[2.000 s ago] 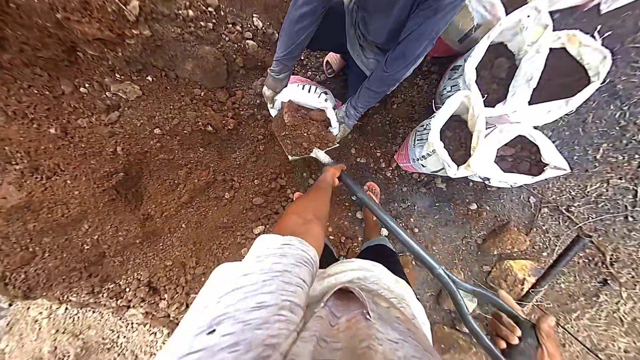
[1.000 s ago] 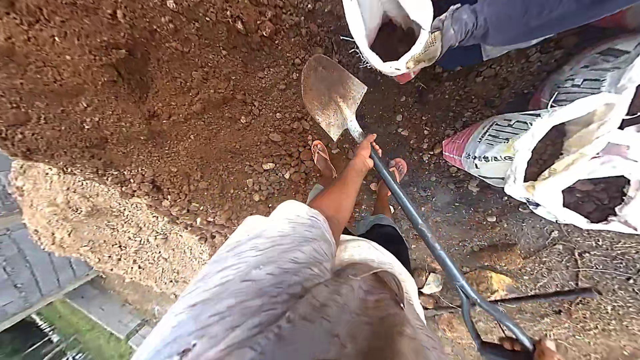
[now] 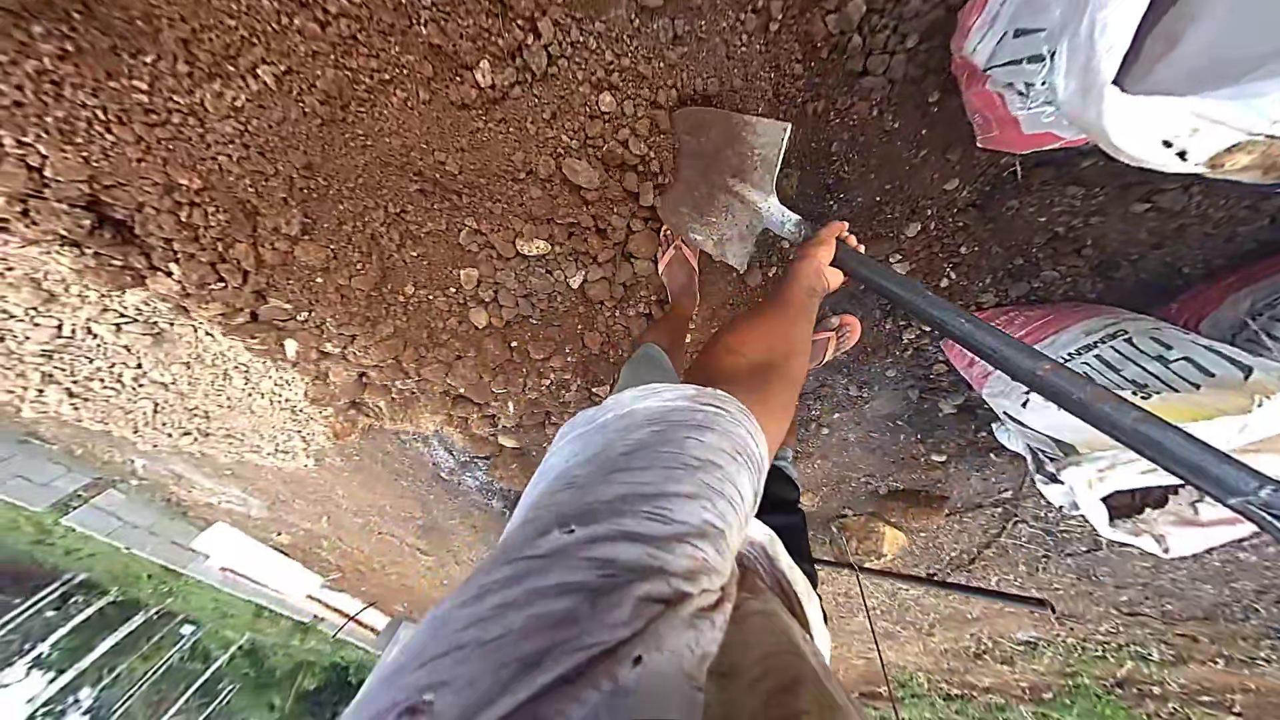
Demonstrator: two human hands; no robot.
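Observation:
My left hand [image 3: 825, 255] is closed around the lower shaft of a shovel, just behind its socket. The steel blade [image 3: 730, 185] carries dried soil stains and no heap; it is over the reddish gravelly soil, beside my left foot in a sandal. From my hand the dark shaft [image 3: 1040, 375] slants down to the right and leaves the view at the edge. My right hand is out of view, as is the shovel's grip. At the upper right is a white sack [image 3: 1150, 110] with a red base, its mouth spread; a gloved hand of a co-worker [image 3: 1245, 158] seems to touch its rim.
Stony soil [image 3: 350, 150] spreads across the left and top. Printed cement sacks [image 3: 1120, 365] lie or stand at the right, one with dark soil in its mouth. A yellowish rock [image 3: 872, 538] and a dark rod [image 3: 940, 585] lie below. Paving [image 3: 130, 530] borders grass at lower left.
The shovel blade, loaded with soil at a sack's mouth two seconds ago, has come away, bare of its load. The co-worker's sack has moved off to the right. My right hand has left the view.

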